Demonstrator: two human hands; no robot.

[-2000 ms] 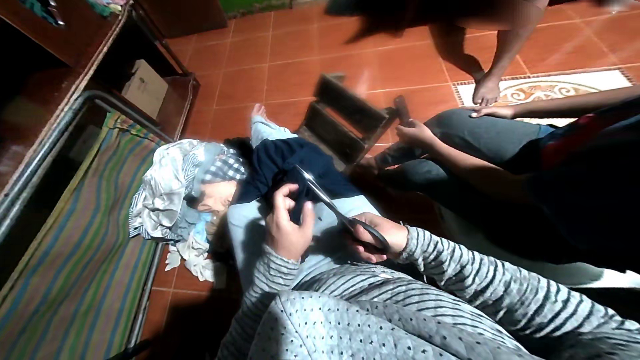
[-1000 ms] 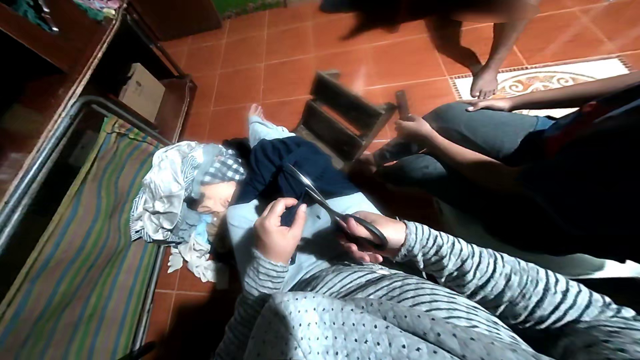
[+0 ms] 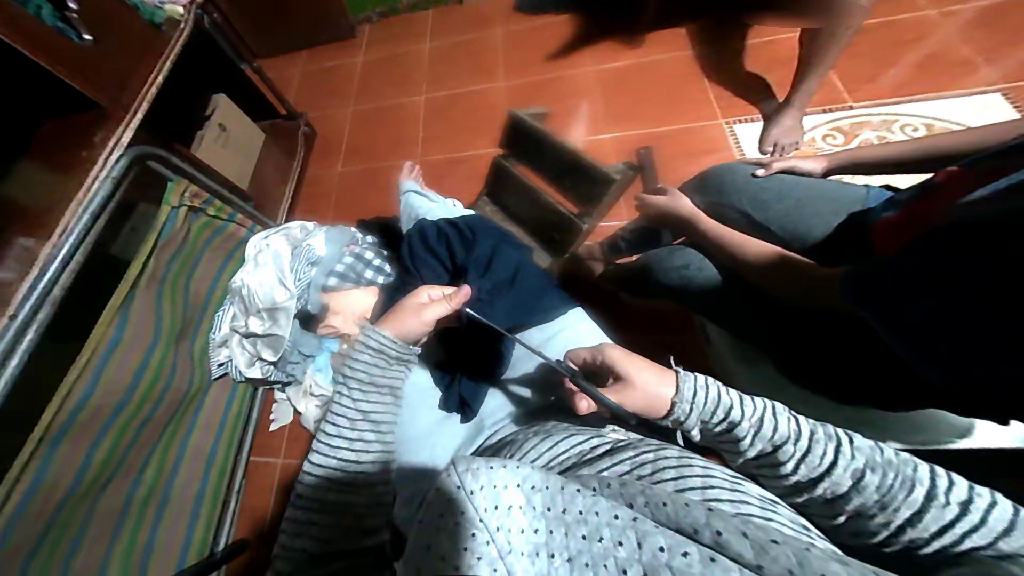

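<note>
Dark navy cloth (image 3: 496,272) lies across my light-coloured trouser legs. My right hand (image 3: 620,382) holds a pair of scissors (image 3: 552,362) by the dark handles, at the middle of the view. The blades point up and left, their tip close to my left hand; whether they are parted is not plain. My left hand (image 3: 426,314) has its thumb and fingers pinched at the left edge of the navy cloth, with dark fabric hanging just below. Left of that hand is a pile of cloth pieces (image 3: 268,296), white, striped and checked.
A low wooden stool (image 3: 552,192) stands beyond my legs. At right a person (image 3: 768,216) sits with a dark object in one hand; another person's bare foot (image 3: 782,132) is on the tiles. A striped fabric cot (image 3: 136,352) with a metal frame and a shelf with a cardboard box (image 3: 228,142) are left.
My left hand has moved up and left, away from the lower middle of the navy cloth. The scissors have turned, so their handle loops show less than before.
</note>
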